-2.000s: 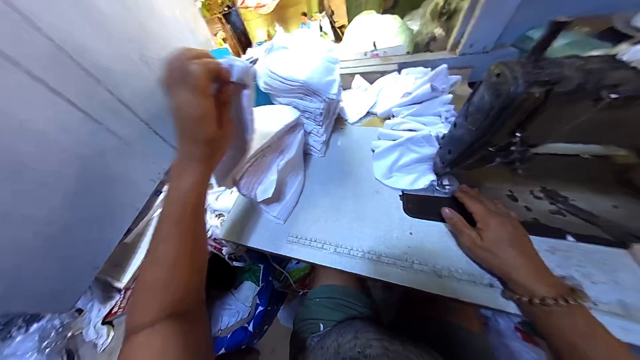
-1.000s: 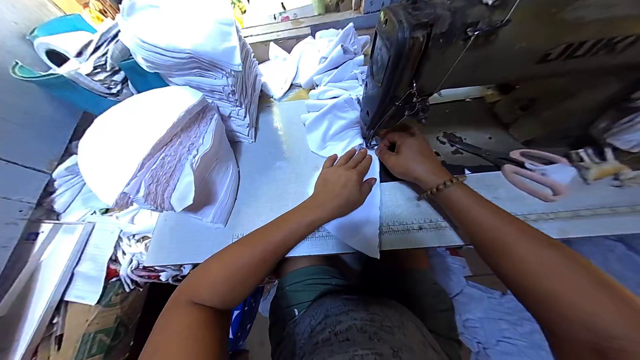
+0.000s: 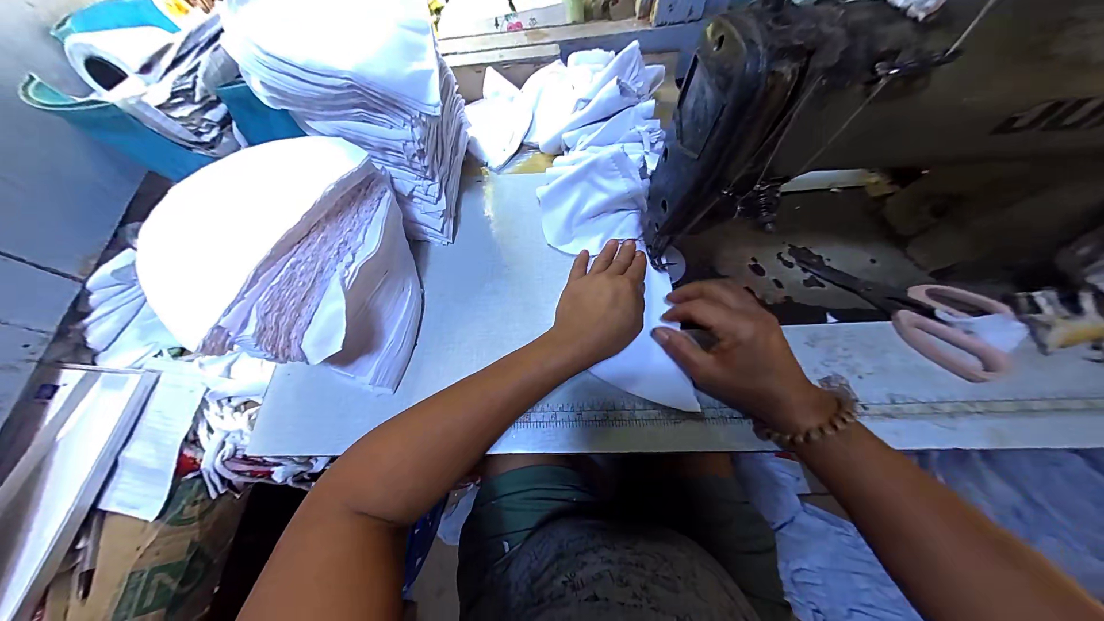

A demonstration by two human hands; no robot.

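A white fabric piece (image 3: 647, 366) lies on the table in front of the needle of a dark Juki sewing machine (image 3: 707, 129). My left hand (image 3: 602, 302) rests flat on this piece, fingers pointing to the presser foot (image 3: 660, 257). At the fabric's right edge is my right hand (image 3: 729, 345), thumb and fingers curved with a gap between them; whether they touch the cloth is hard to tell. Behind the needle, gathered white pieces (image 3: 595, 194) lie bunched in a row.
To the left stand a tall stack of white cut fabric (image 3: 414, 147) and a folded, rounded stack (image 3: 250, 233). Scissors with pink handles (image 3: 957, 345) lie right of my right hand. A teal container (image 3: 129, 129) sits at the back left. A printed ruler scale (image 3: 569, 419) runs along the table's front.
Two seconds ago my left hand was raised at the stacks; now it is on cloth by the needle. Since one second ago my right hand has drawn back from the needle. The view has turned.
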